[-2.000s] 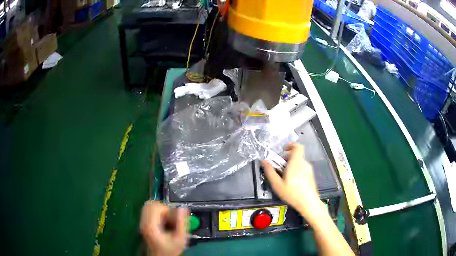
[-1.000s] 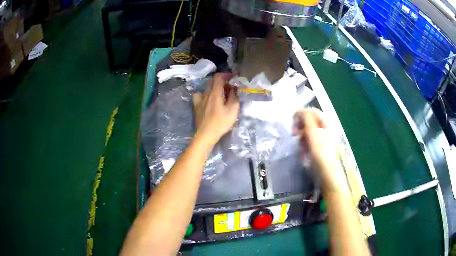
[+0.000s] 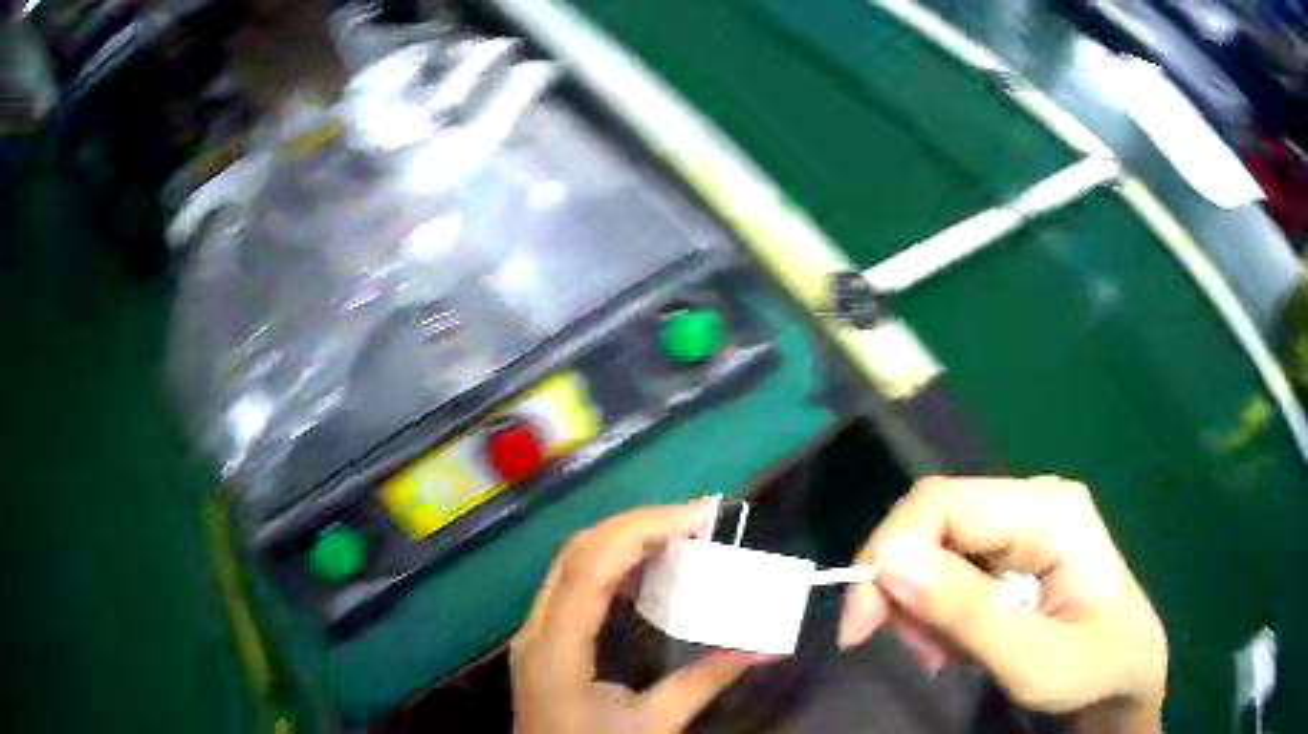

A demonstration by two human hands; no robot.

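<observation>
A white charger (image 3: 729, 597) with metal plug pins pointing up is in front of the machine's front edge. My left hand (image 3: 603, 617) holds it between thumb and fingers. My right hand (image 3: 1026, 602) pinches the white cable (image 3: 844, 575) close to where it leaves the charger. A small white piece shows between the right fingers; what it is I cannot tell. The machine base stands behind my hands, with a red emergency stop (image 3: 515, 450) and two green buttons, one at left (image 3: 339, 554) and one at right (image 3: 692, 334).
Blurred clear film (image 3: 416, 273) covers the base plate. The green conveyor belt (image 3: 1062, 373) runs along the right, crossed by a white divider bar (image 3: 990, 227) with a black knob (image 3: 856, 298). A small white item (image 3: 1257, 668) lies at the lower right.
The view has swung right and down, so the machine appears tilted at upper left. Both hands have left the film area and now hold a charger and its cable in front of the machine.
</observation>
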